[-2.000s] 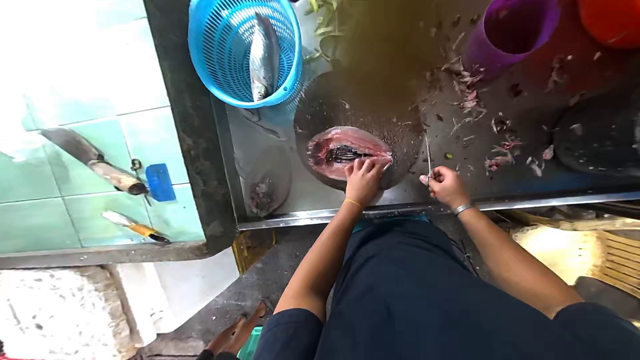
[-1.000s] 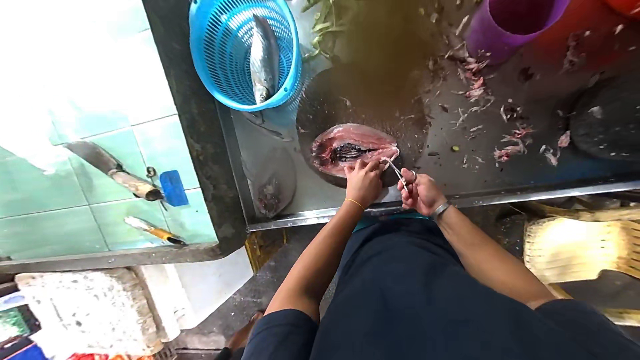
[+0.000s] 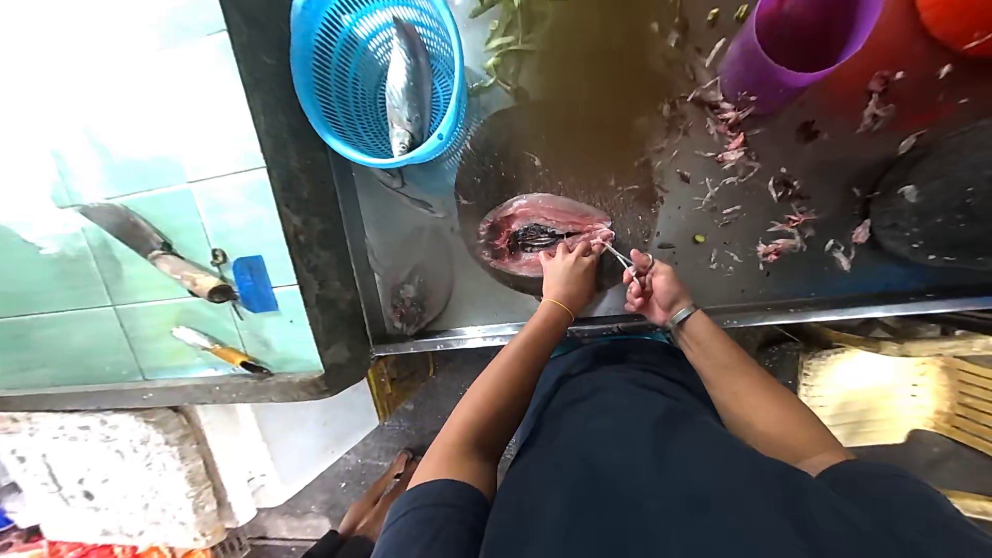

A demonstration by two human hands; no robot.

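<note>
An opened fish (image 3: pixel 542 208), its flesh spread and its cavity dark, lies on a round dark cutting board (image 3: pixel 496 147). My left hand (image 3: pixel 572 271) presses on its near edge, fingers on the flesh. My right hand (image 3: pixel 657 288) has its fingers around the handles of a metal forceps-like tool (image 3: pixel 618 253), whose tip reaches the narrow right end of the fish. Whether the tip grips the flesh cannot be made out. A blue plastic basket (image 3: pixel 325 116) with a whole silvery fish (image 3: pixel 408 85) in it stands beyond, to the left.
Fish scraps (image 3: pixel 783 244) lie about the metal counter, near a purple container (image 3: pixel 763 74), a red container (image 3: pixel 961 23) and another dark round board (image 3: pixel 942 201). A cleaver (image 3: pixel 128 229) and a knife (image 3: pixel 225 353) rest on green tiles at left. Another person's foot (image 3: pixel 380 488) shows below.
My right hand has moved left towards my left hand, bringing the tool's tip from beside the board's right part to the fish's right end. My left hand remains on the fish.
</note>
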